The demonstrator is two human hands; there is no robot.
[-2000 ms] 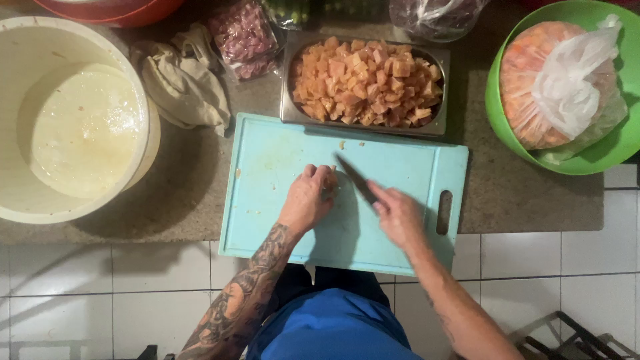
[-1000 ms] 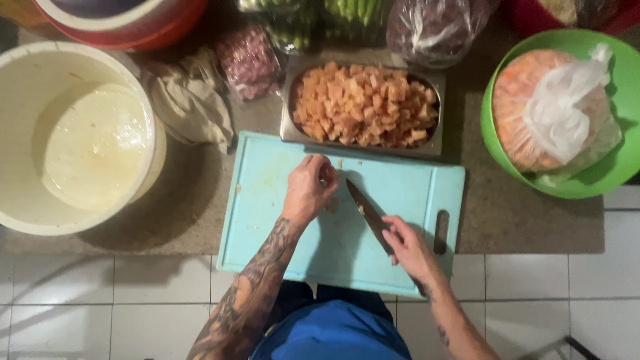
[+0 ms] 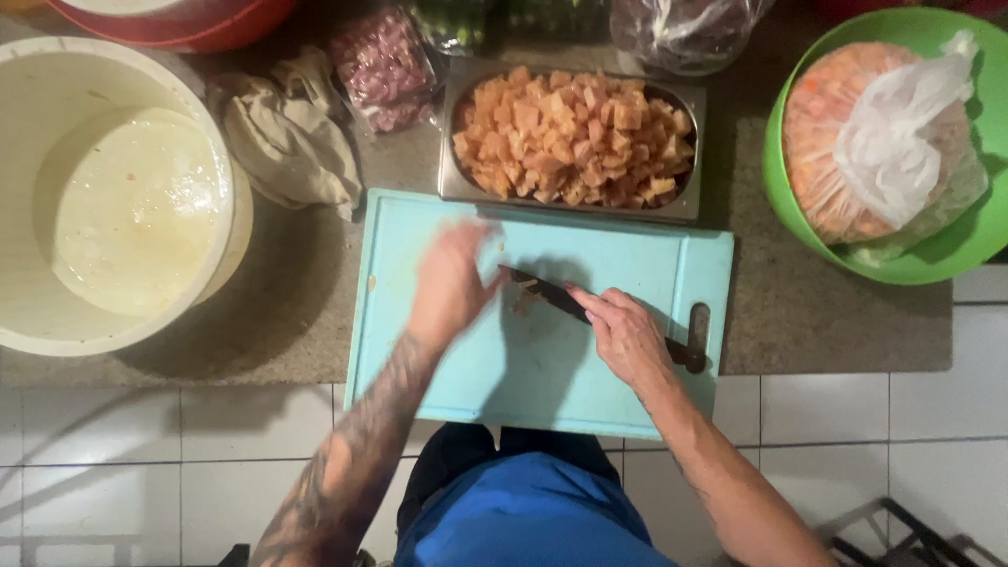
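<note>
My right hand (image 3: 622, 327) grips a dark-bladed kitchen knife (image 3: 551, 295), whose blade lies low over the light-blue plastic cutting board (image 3: 441, 394) and points up and left. Small scraps (image 3: 526, 298) are at the blade. Blurred by motion, my left hand (image 3: 455, 276) is over the board's left half with its fingers spread, its thumb near the knife tip; no object shows in it. Just beyond the board's far edge is a steel pan (image 3: 449, 169) heaped with diced pale orange-pink meat (image 3: 567, 138).
A big white tub (image 3: 224, 260) with cloudy liquid stands left, beside a crumpled cloth (image 3: 295, 150) and a bag of pinkish pieces (image 3: 386, 71). A green bowl (image 3: 913, 272) at right holds a tied plastic bag (image 3: 846, 142). Bagged green vegetables (image 3: 457, 24) lie behind the pan.
My left hand has moved left, away from the knife, and its fingers have spread. The knife has tilted flatter over the board, with my right hand still on it.
</note>
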